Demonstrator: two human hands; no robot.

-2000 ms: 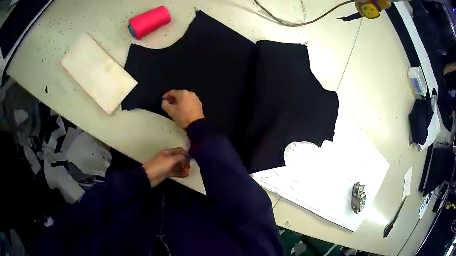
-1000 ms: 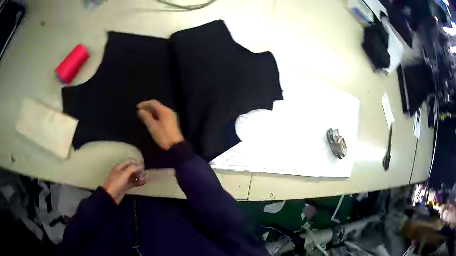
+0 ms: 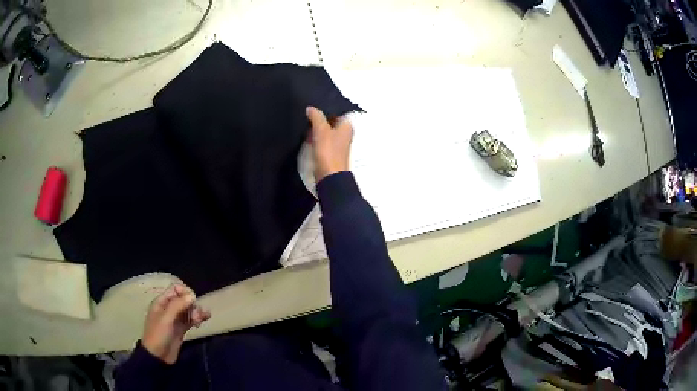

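Black fabric panels (image 3: pixel 206 168) lie on the cream table, partly over a white paper pattern (image 3: pixel 428 153). My right hand (image 3: pixel 330 141) is at the panels' right part, thumb and fingers around the edge by the curved cutout, gripping the fabric. My left hand (image 3: pixel 172 315) is at the table's near edge, just below the panels, fingers curled with the fingertips together; whether it holds a needle or thread is too small to tell. A red-pink thread cone (image 3: pixel 51 195) lies left of the panels. A cream block (image 3: pixel 53 286) lies at the lower left.
A lumpy metallic weight (image 3: pixel 494 153) sits on the paper. A paper slip (image 3: pixel 569 69) and a dark thin tool (image 3: pixel 594 130) lie to its right. A machine's metal base (image 3: pixel 47 80) and a cable (image 3: pixel 141 55) are at the upper left. Scraps (image 3: pixel 604 305) are heaped below the table edge.
The view has shifted right. My right hand has moved from the middle of the fabric to its right edge and taken hold there. My left hand stays near the table edge.
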